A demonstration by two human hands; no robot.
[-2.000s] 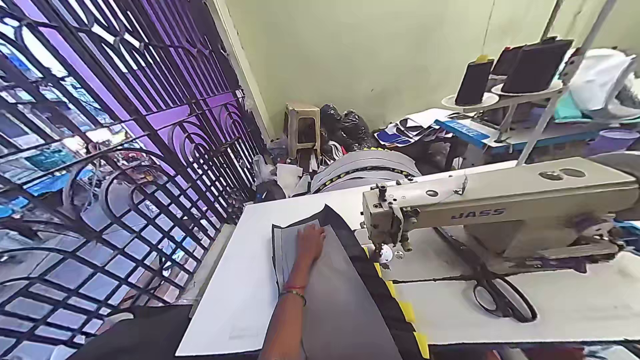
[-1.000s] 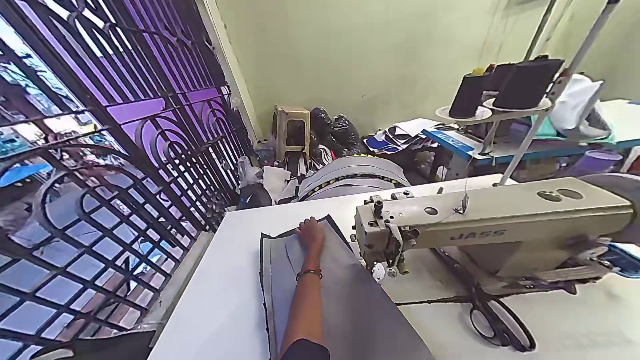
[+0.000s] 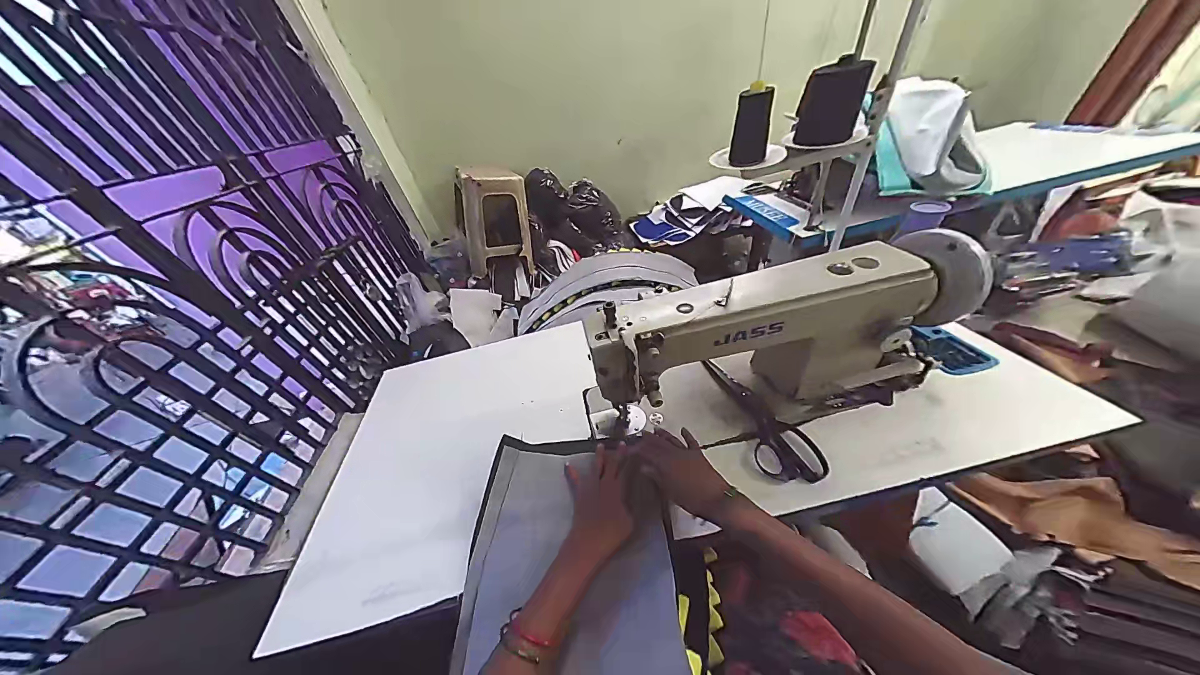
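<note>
A grey fabric panel with black edging (image 3: 534, 525) lies over the front of the white sewing table, its far edge near the needle of a Jass industrial sewing machine (image 3: 769, 323). My left hand (image 3: 600, 492) rests flat on the panel with spread fingers, just short of the presser foot. Beside it, my right hand (image 3: 680, 473) lies at the panel's right edge, fingertips close to the needle area. Whether either hand pinches the fabric is not visible. Black-handled scissors (image 3: 787, 455) lie on the table to the right of my right hand.
Black thread cones (image 3: 752, 127) stand on a thread stand behind the machine. A metal grille (image 3: 187, 272) borders the left side. A plastic stool (image 3: 494, 220), black bags and curved grey pieces (image 3: 609, 281) are beyond the table. Fabric scraps (image 3: 1078, 525) pile up at the right.
My right hand has come into view at the needle area. My left hand, earlier farther up the panel, is now beside it. The panel has moved toward the table's front.
</note>
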